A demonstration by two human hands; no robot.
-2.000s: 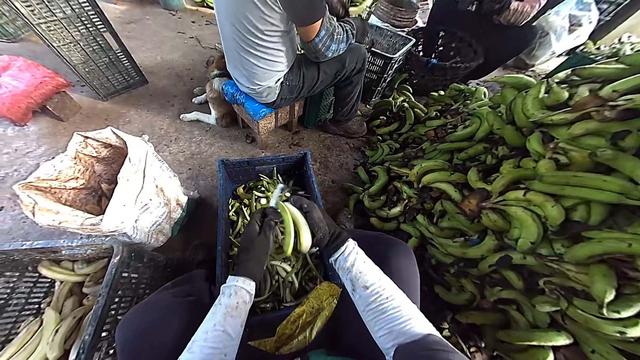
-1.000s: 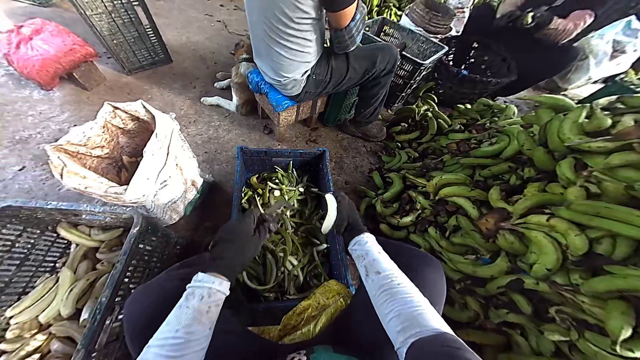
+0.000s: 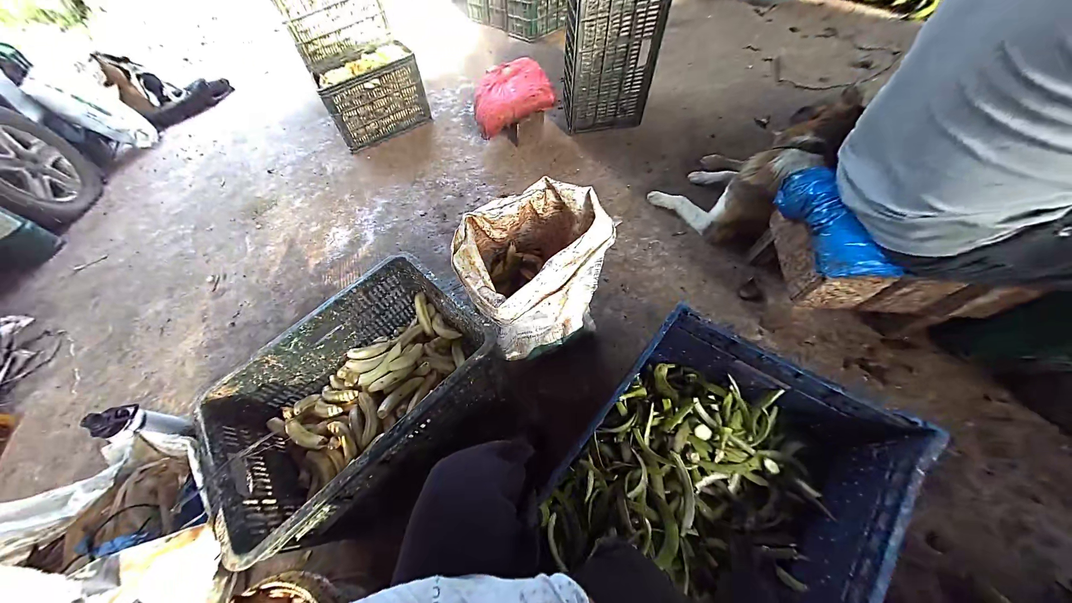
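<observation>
My left hand (image 3: 624, 571), in a dark glove below a pale sleeve, shows partly at the bottom edge, over the near side of a blue plastic crate (image 3: 871, 511). What its fingers do is hidden. Green plantain peels (image 3: 670, 469) fill much of that crate. My right hand is out of view. To the left, a black plastic crate (image 3: 293, 360) holds many peeled plantains (image 3: 377, 377). Between and behind the crates stands an open whitish woven sack (image 3: 553, 293) with some brownish pieces inside.
A seated person (image 3: 963, 142) is at right on a wooden stool (image 3: 837, 280) with blue plastic, beside a lying dog (image 3: 754, 188). Farther back are upright crates (image 3: 615, 63), a red bag (image 3: 512, 92) and a crate with yellowish contents (image 3: 377, 100). A vehicle wheel (image 3: 42, 167) stands at left.
The view has swung strongly left. Both gloved hands showed before, with a green plantain between them, then a pale peeled one at the right hand; now the right hand is out of view.
</observation>
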